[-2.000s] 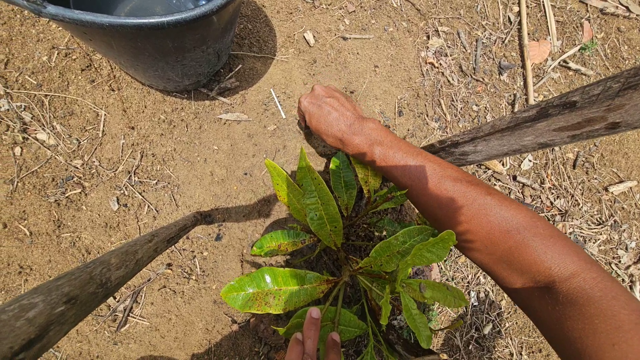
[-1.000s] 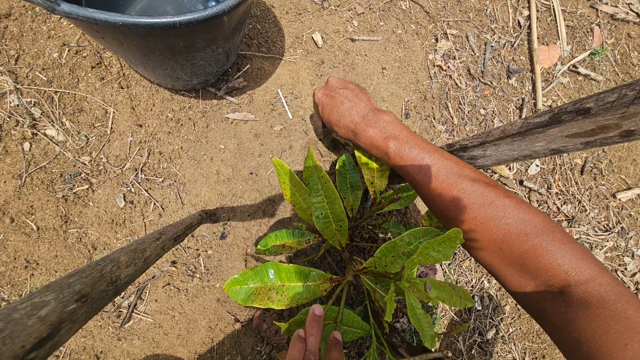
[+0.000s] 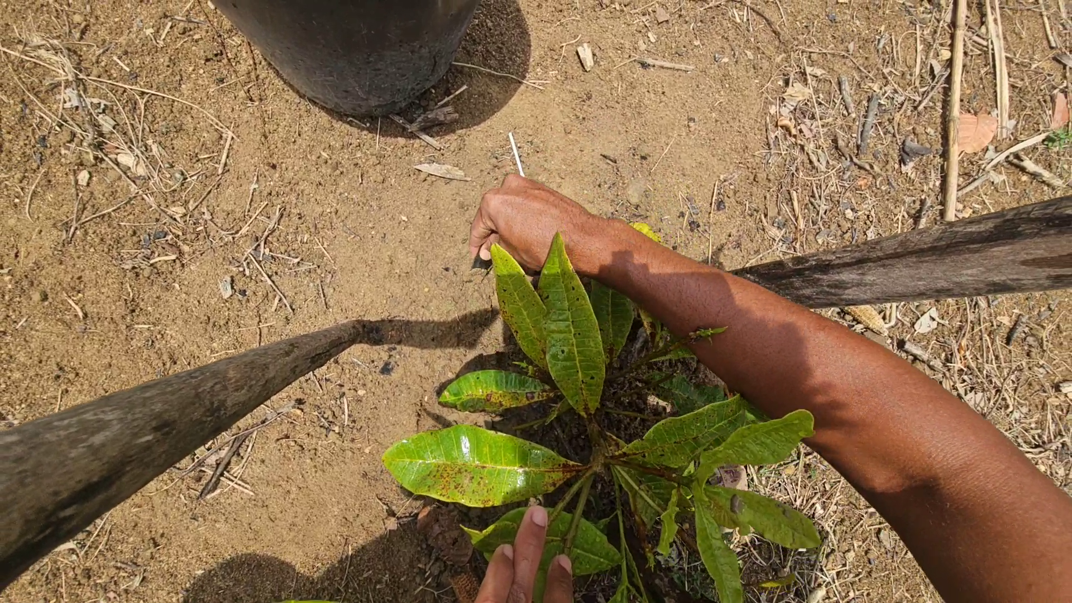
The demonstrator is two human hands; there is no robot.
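Observation:
A small leafy plant [image 3: 596, 452] with spotted green leaves grows from the soil at the lower middle of the head view. My right hand [image 3: 529, 219] is past its upper leaves, fingers curled near the ground around a small dark object [image 3: 481, 263] that is mostly hidden; I cannot tell what it is. My right forearm passes over the plant's upper right side. At the bottom edge, the fingertips of my left hand [image 3: 528, 563] rest at a low leaf and the stems, the rest of the hand out of view.
A dark bucket [image 3: 360, 59] stands on the sandy soil at the top. One wooden post [image 3: 167, 419] rises at the left, another [image 3: 913, 255] at the right behind my forearm. Dry sticks and straw [image 3: 953, 109] litter the upper right.
My right hand has moved left along the ground, and its forearm now lies closer over the upper leaves. My left fingertips stay at the low leaf. The view has shifted somewhat.

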